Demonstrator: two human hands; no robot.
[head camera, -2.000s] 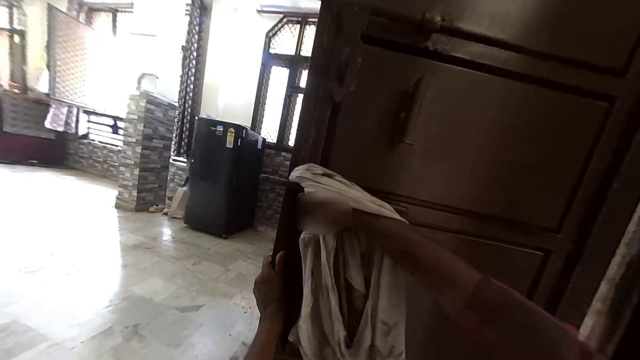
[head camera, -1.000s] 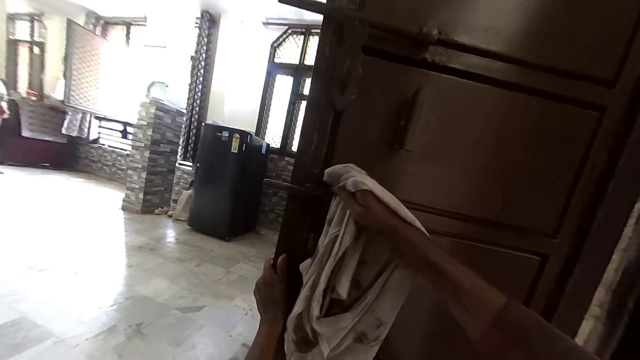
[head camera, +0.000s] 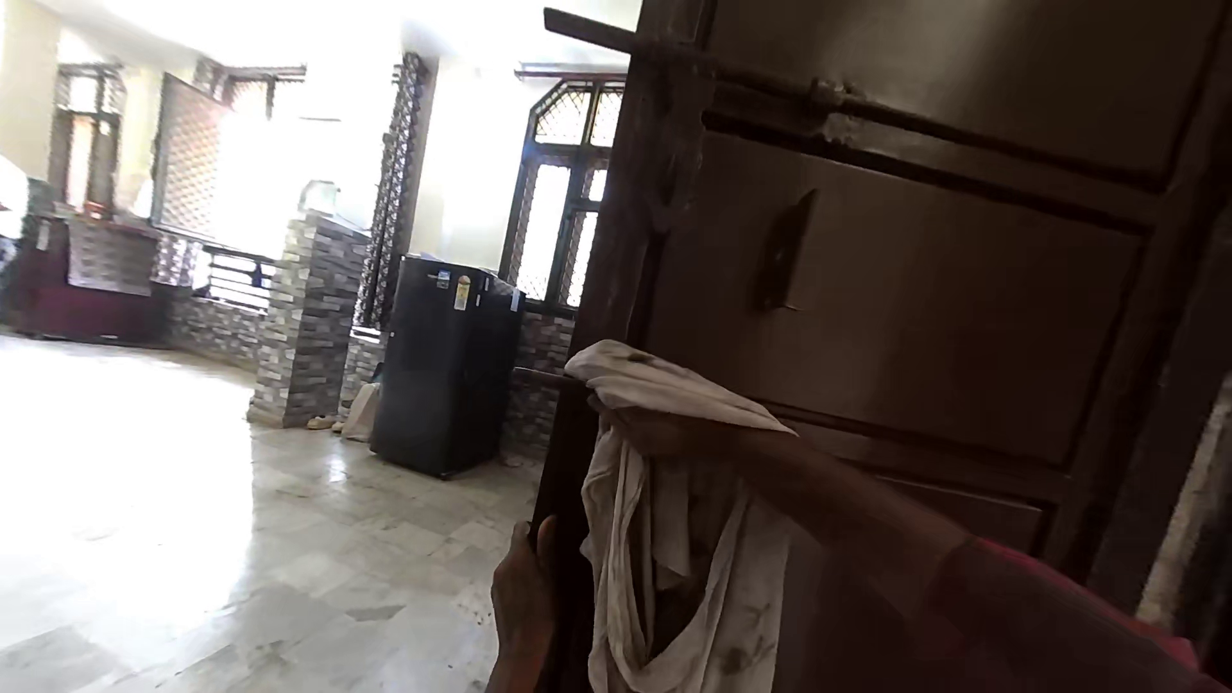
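Note:
A dark brown panelled door (head camera: 895, 318) stands tilted across the right half of the view, with slide bolts and a handle on it. My left hand (head camera: 525, 587) grips the door's free edge low at the centre. Against the door near that edge, higher up, my right hand (head camera: 640, 428) holds a stained whitish cloth (head camera: 674, 380). The cloth drapes over the hand and hangs in loose folds below the forearm. Most of my right hand's fingers are hidden by the cloth.
Beyond the door, a black refrigerator (head camera: 433, 366) stands beside a stone-clad pillar (head camera: 308, 318). Slide-bolt rods (head camera: 587, 31) jut past the door's edge. Pale tiles cover the floor (head camera: 385, 558). Grilled windows (head camera: 558, 192) and a maroon counter (head camera: 106, 298) lie farther back.
My right hand with the cloth has shifted a little along the door near its edge, and the cloth's folds hang differently. My left hand still grips the edge.

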